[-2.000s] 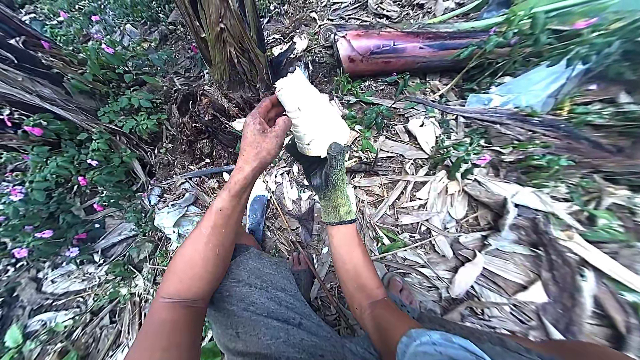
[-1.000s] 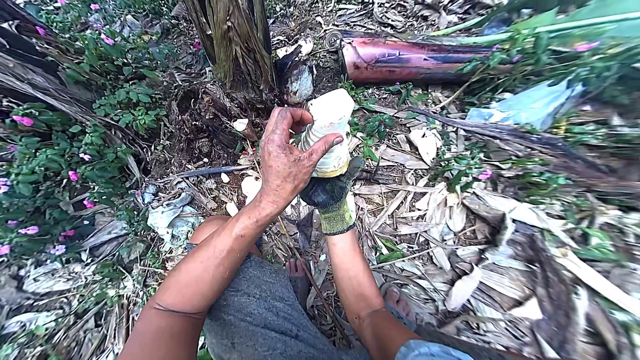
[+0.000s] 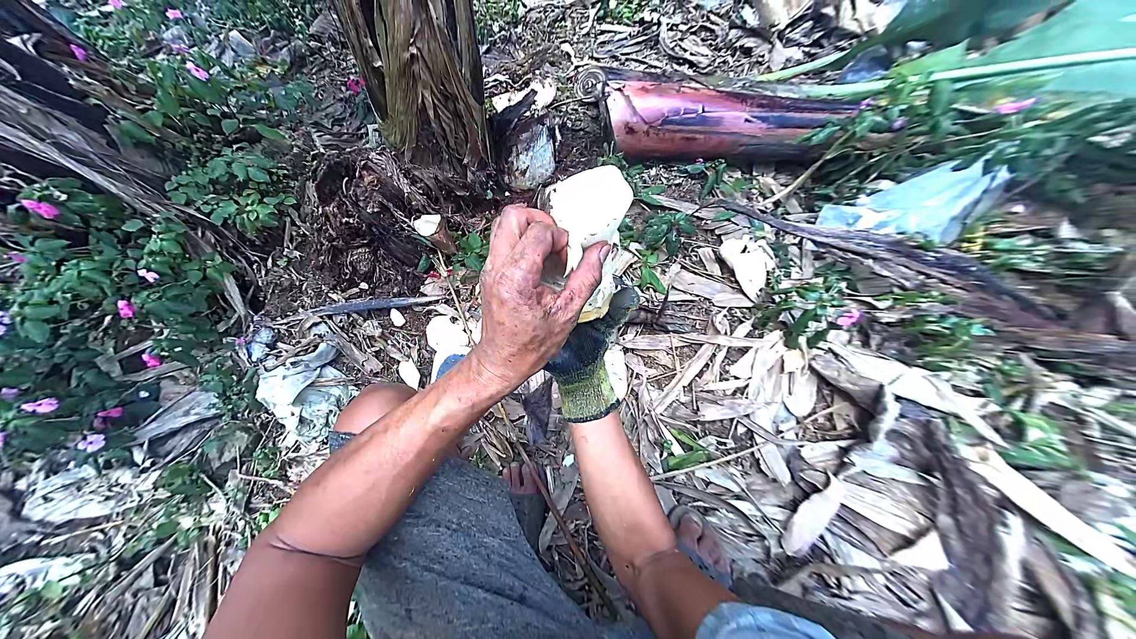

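A pale, whitish chunk with trimmed sides (image 3: pixel 593 206), seemingly plant matter, stands upright in front of me, yellowish at its lower end. My right hand (image 3: pixel 590 351), in a dark and yellow-green knit glove, holds it from below. My bare left hand (image 3: pixel 532 297) is at the chunk's left side, its back toward me. The fingers are curled and the thumb lies across the chunk's lower part. Whether these fingers grip it is not clear, as the hand hides their contact. Beneath the hands, partly covered by the left wrist, are pale cut pieces (image 3: pixel 446 335) and something blue (image 3: pixel 451 365).
A fibrous plant trunk, likely banana (image 3: pixel 426 84), rises ahead. A reddish-purple cut stem (image 3: pixel 710 122) lies at the upper right, near a pale blue plastic sheet (image 3: pixel 919 202). Pink-flowered plants (image 3: pixel 235 191) grow at left. Dry leaf litter (image 3: pixel 781 390) covers the ground around my feet.
The chunk was tilted to the left two seconds ago and is now more upright. My left hand has moved from its upper left side to in front of its lower left side.
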